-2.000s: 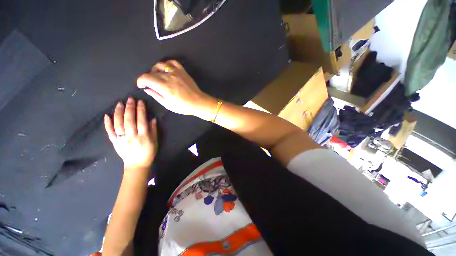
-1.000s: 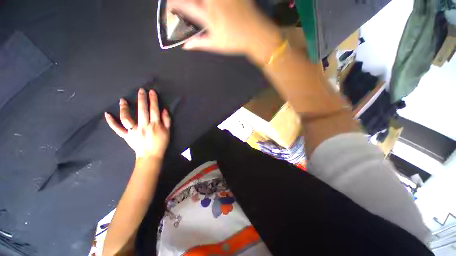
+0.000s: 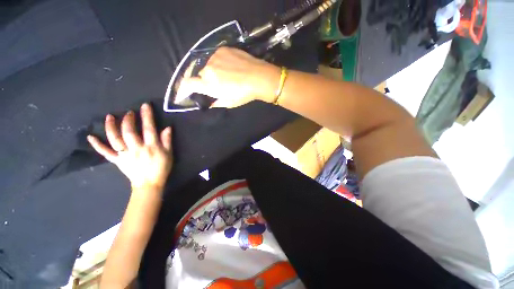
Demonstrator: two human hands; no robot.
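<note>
My right hand [image 3: 231, 79] is closed around the handle of the steam iron [image 3: 194, 53], whose pale-outlined soleplate lies on the black cloth with its tip towards me. My left hand [image 3: 138, 147] lies flat with fingers spread on a dark garment piece [image 3: 70, 162], left of and below the iron's tip. The piece barely stands out from the black table cover [image 3: 34, 135]; how far it runs under my hand is hidden.
A larger flat dark piece [image 3: 51, 36] lies at the upper left. The hose [image 3: 301, 22] runs from the iron's rear to the upper right, near a green-edged stand [image 3: 348, 56]. Cardboard boxes [image 3: 307, 148] stand below right. An orange-handled item [image 3: 472, 20] is at the far right.
My right hand has gone to the iron, taken its handle and brought it closer to my left hand. My left hand has moved from beside my right hand and spread its fingers.
</note>
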